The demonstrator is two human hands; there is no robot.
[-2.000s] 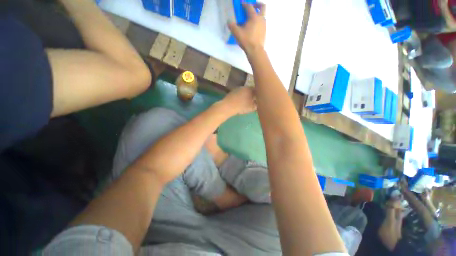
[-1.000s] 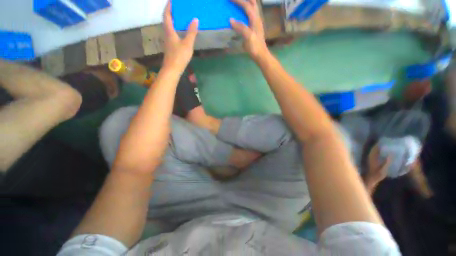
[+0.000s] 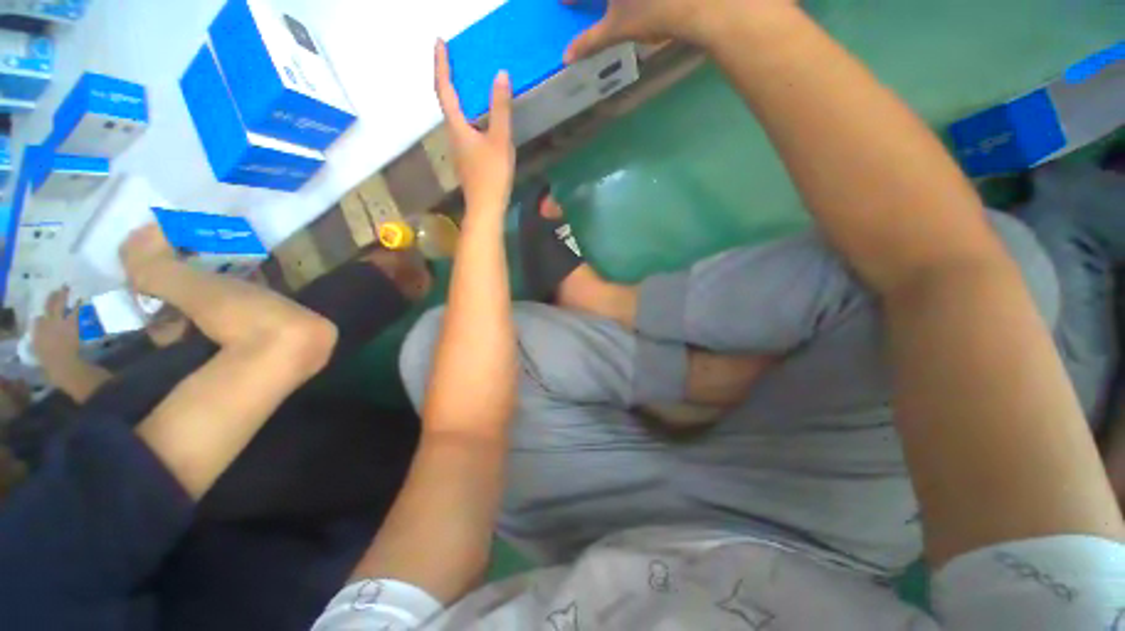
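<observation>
A blue-and-white retail carton lies at the top centre, on the near edge of the white-topped pallet, blue face up and printed white side towards me. My left hand is at its left end, thumb and fingers spread against the blue face. My right hand is at its right end, partly cut off by the top edge of the picture, with fingers on the carton. Both hands hold the carton between them.
Two cartons stand left on the white sheeting. A yellow-capped bottle is below the pallet edge. A neighbouring person's arm is at left, beside an open carton. Another carton is at right on the green floor.
The view has turned left, bringing the neighbour and more cartons in. Two seconds ago my hands were apart; they have since come to opposite ends of the carton.
</observation>
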